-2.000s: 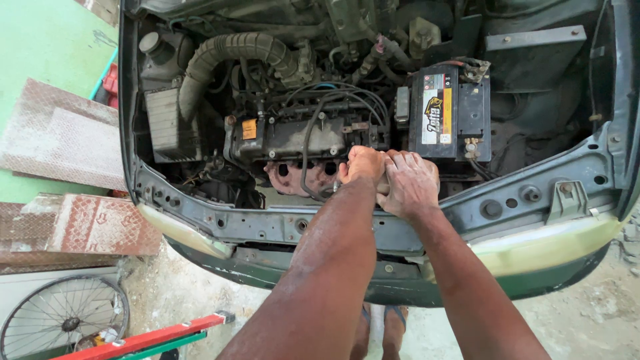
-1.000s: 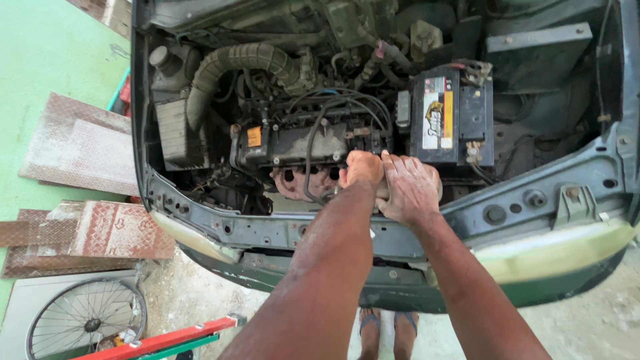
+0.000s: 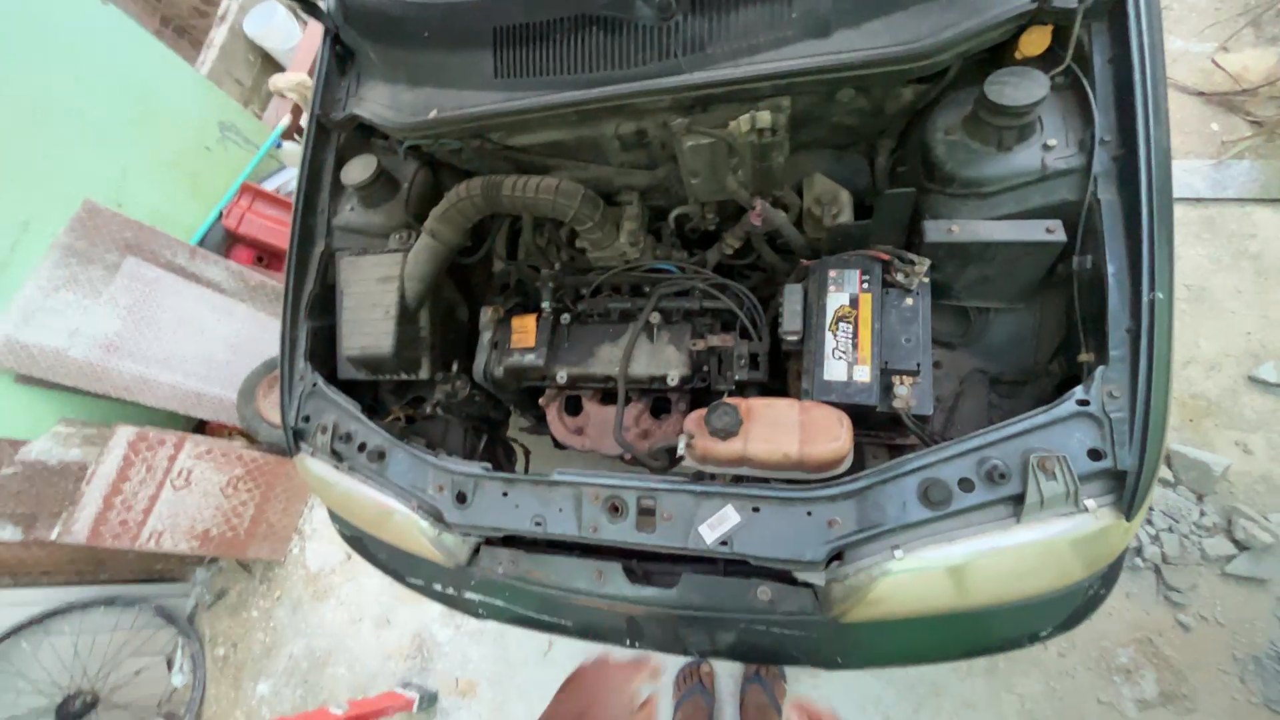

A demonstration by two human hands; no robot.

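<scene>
My left hand is a blurred patch at the bottom edge, below the car's front; its fingers cannot be made out. A small blurred sliver of my right hand shows at the same edge, right of the sandalled feet. Neither hand touches the engine bay. An orange-brown coolant expansion tank with a black cap lies behind the front crossmember, below the car battery. Left of the tank, a black hose loops over the valve cover and the rusty exhaust manifold.
A ribbed intake duct runs from the air filter box. Yellowed headlights flank the front. Tile-patterned boards, a red container and a bicycle wheel lie left; rubble lies right.
Both hands have left the spot beside the battery and moved down to the bottom edge. The expansion tank, which they covered before, now shows fully. The view has shifted and takes in more of the bay.
</scene>
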